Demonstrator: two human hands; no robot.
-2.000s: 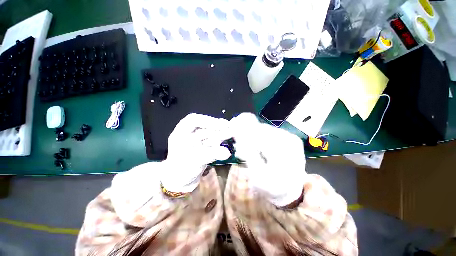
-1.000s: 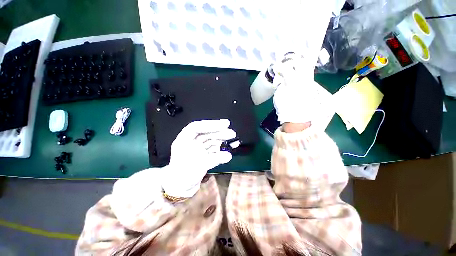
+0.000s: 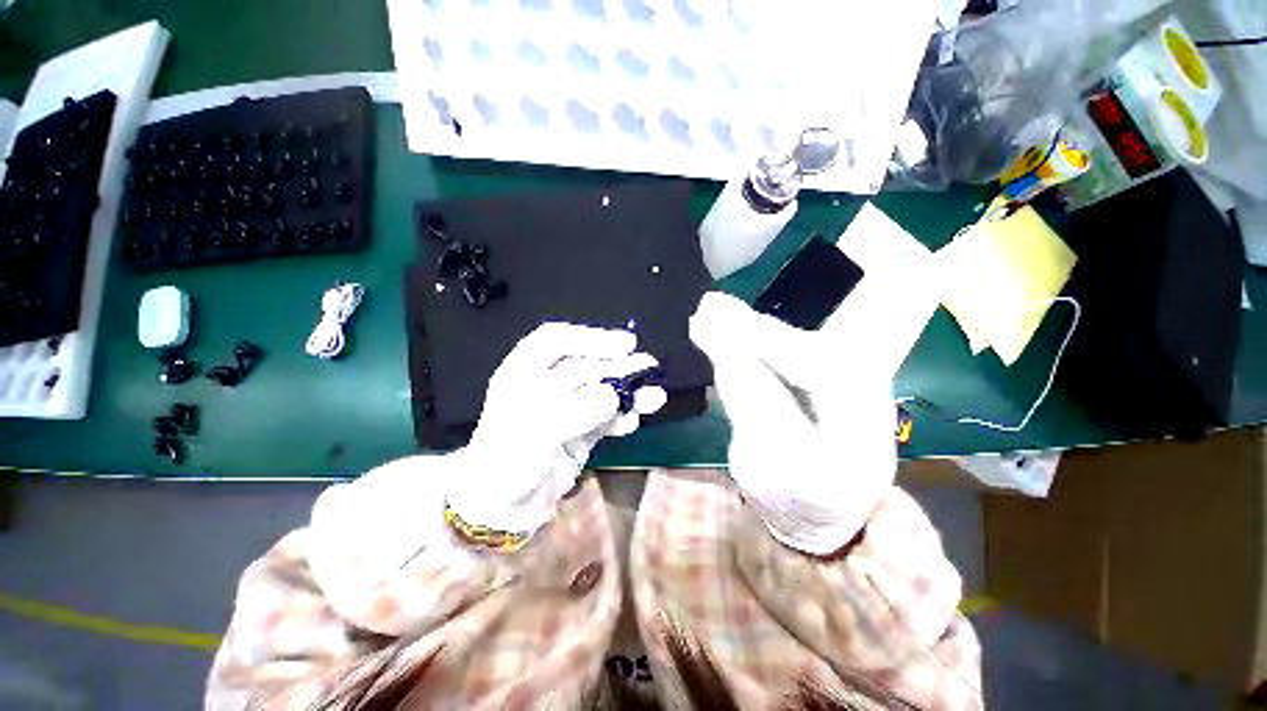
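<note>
My left hand (image 3: 549,403), in a white glove, holds a small glossy black piece (image 3: 635,388), possibly an earphone, between its fingertips over the front edge of the black foam pad (image 3: 584,257). Several loose black pieces (image 3: 470,271) lie on the pad's upper left part. My right hand (image 3: 806,403), also in a white glove, is to the right of my left hand and apart from it. It is overexposed, so its fingers and anything in them cannot be made out.
A white blister tray (image 3: 611,77) lies behind the pad. A pump bottle (image 3: 746,222) stands beside a black phone (image 3: 810,282). Yellow sheets (image 3: 1012,282) and a white cord lie right. Black parts trays (image 3: 243,174), a white case (image 3: 164,318) and coiled cable (image 3: 334,320) are left.
My right hand went out to the pump bottle and has come back toward my left hand, uncovering the bottle and part of the phone. My left hand keeps the black piece.
</note>
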